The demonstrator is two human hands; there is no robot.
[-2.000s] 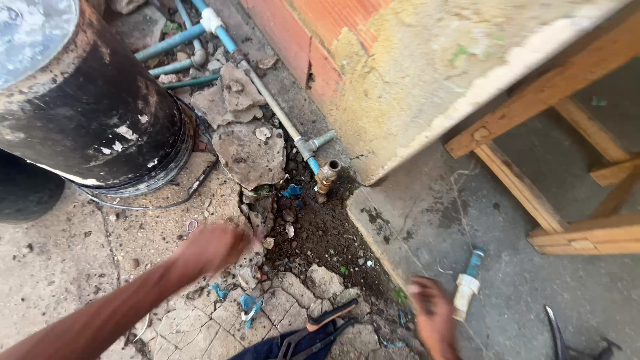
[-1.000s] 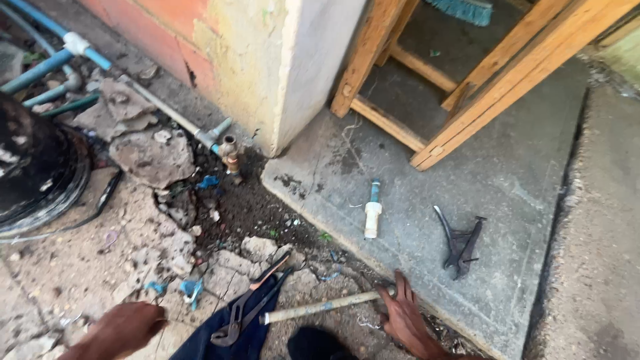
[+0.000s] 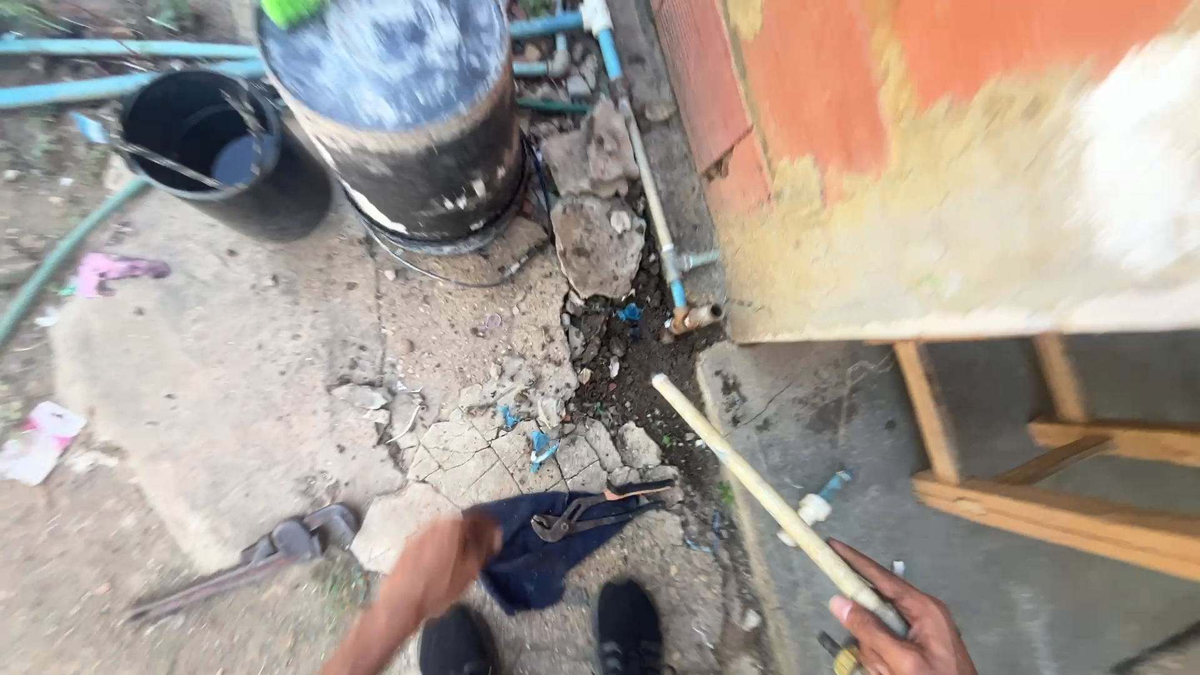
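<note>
My right hand [image 3: 905,623] is closed on the lower end of a pale plastic pipe [image 3: 750,478], whose free end points up and left over the dirt hole. My left hand [image 3: 445,562], blurred, hovers left of a dark blue cloth [image 3: 530,562]; whether it holds anything is unclear. Water pump pliers [image 3: 562,520] lie on the cloth. A brass fitting [image 3: 694,321] sits at the end of the pipe along the wall [image 3: 652,187]. On the slab, partly behind the held pipe, lies a short blue and white pipe piece [image 3: 817,504].
A large black drum [image 3: 422,169] and a black bucket [image 3: 291,192] stand upper left. A pipe wrench [image 3: 272,553] lies lower left. Broken concrete [image 3: 600,244] borders the hole. A wooden frame [image 3: 1059,516] stands on the right slab, beside the wall corner.
The pale pipe, lying by my right hand a second ago, is now raised in that hand and angled toward the hole. The view has swung back left.
</note>
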